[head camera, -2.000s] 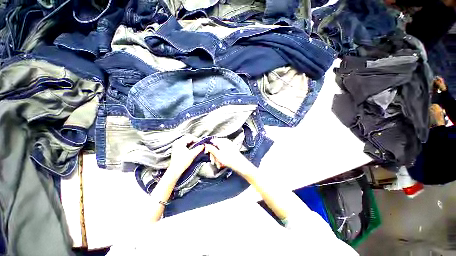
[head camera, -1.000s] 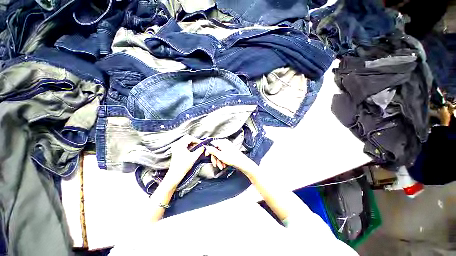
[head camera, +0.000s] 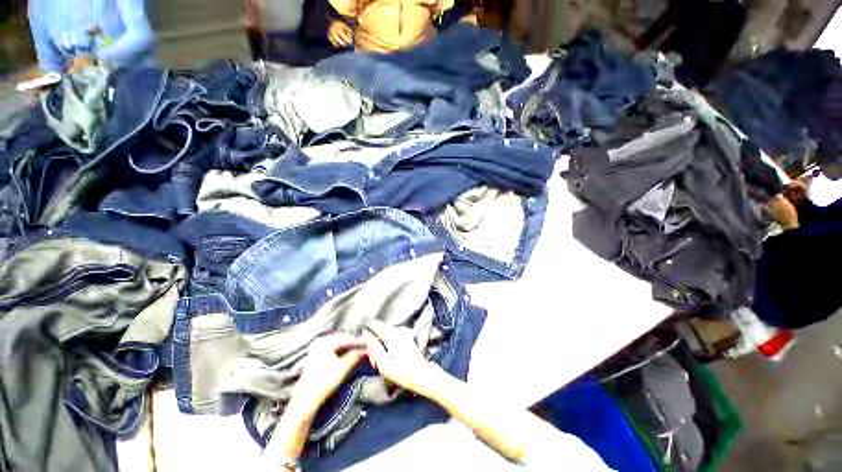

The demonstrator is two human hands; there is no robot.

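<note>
A denim garment [head camera: 277,352] lies in front of me with its pale grey-beige reverse up. Its blue band [head camera: 355,284] with small shiny dots curves across above my hands. My left hand [head camera: 325,361] and my right hand [head camera: 395,354] meet at the fingertips over the pale cloth near the garment's middle. Both pinch a small fold of it. The fingertips are washed out by bright light, and I cannot tell whether a small tool is between them. A smooth dark navy part [head camera: 383,433] lies below my wrists.
Denim garments [head camera: 83,304] are heaped at left and behind. A charcoal heap [head camera: 683,221] lies at right on the white table [head camera: 563,318]. Blue [head camera: 595,424] and green-rimmed [head camera: 729,419] crates stand below the right edge. People [head camera: 392,20] are across the table and at the right edge.
The view has tilted up, so the garments and hands sit lower and people show at the top. My fingertips stay together on the cloth; the dark strip seen between them earlier is less visible.
</note>
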